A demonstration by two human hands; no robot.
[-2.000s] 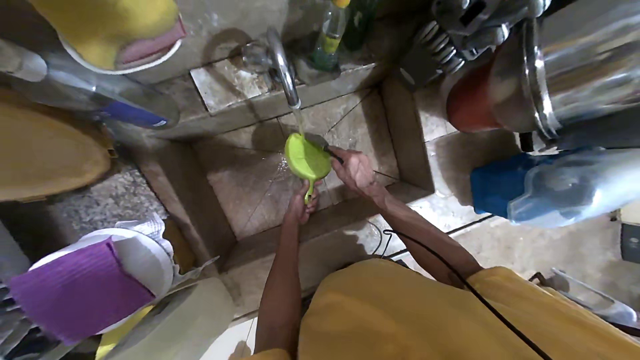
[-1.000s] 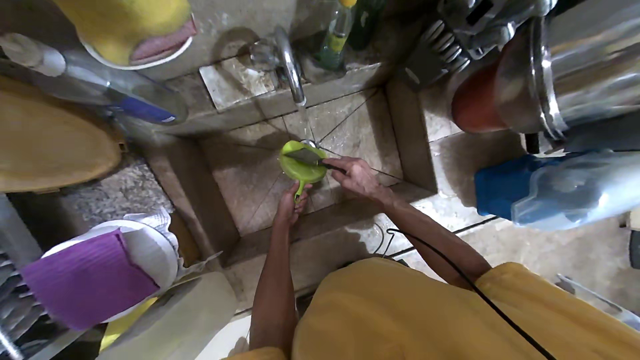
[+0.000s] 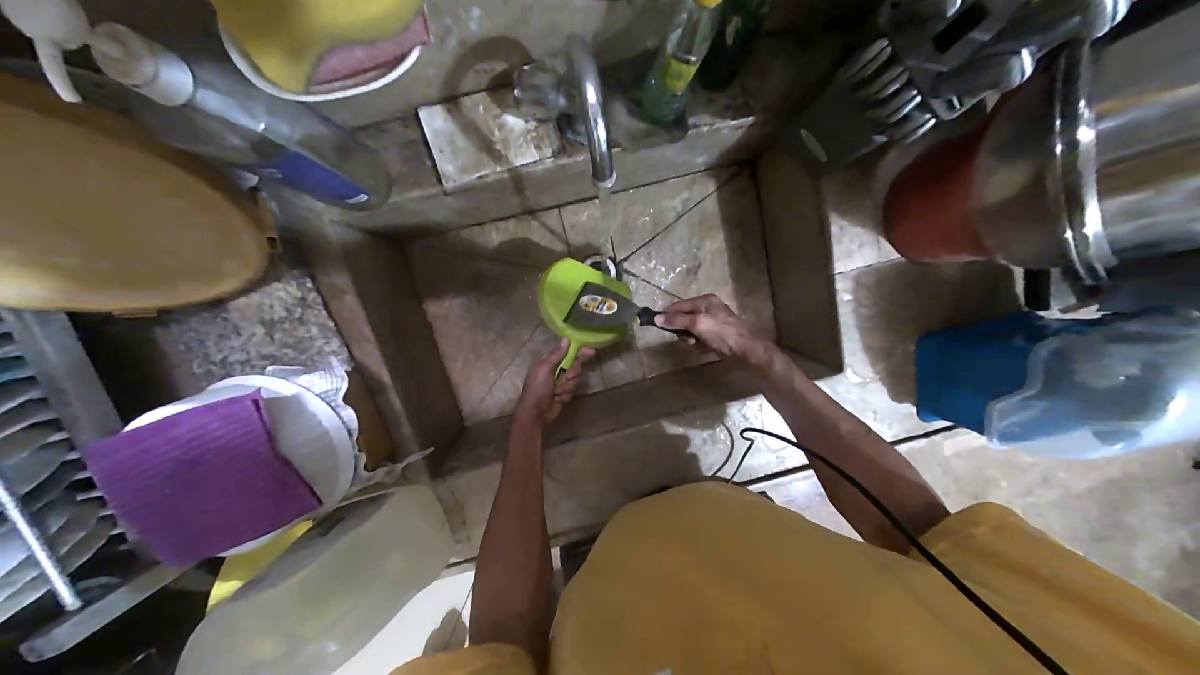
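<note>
My left hand (image 3: 551, 380) grips the handle of a lime-green plastic pan-shaped scoop (image 3: 557, 286) over the tiled sink basin (image 3: 487, 328). In my right hand (image 3: 708, 326) is the black handle of a flat scraper or spatula (image 3: 605, 307), whose grey blade with a sticker lies across the green scoop. Whether the blade touches it is hard to tell. Behind them, water runs from the curved metal faucet (image 3: 591, 112) toward the drain (image 3: 602, 266), which the green scoop partly covers.
Bottles (image 3: 670, 80) stand behind the faucet. Left are a large bottle (image 3: 319, 159), a wooden board (image 3: 122, 206), a purple cloth (image 3: 202, 473) on a white container and a dish rack (image 3: 56, 375). Right are a metal pot (image 3: 1125, 141) and a blue container (image 3: 966, 366). A black cable (image 3: 872, 497) crosses my right arm.
Two seconds ago the green scoop was under the faucet's stream; it now sits nearer to me, beside the stream. The scraper's blade has turned so its stickered face shows over the scoop.
</note>
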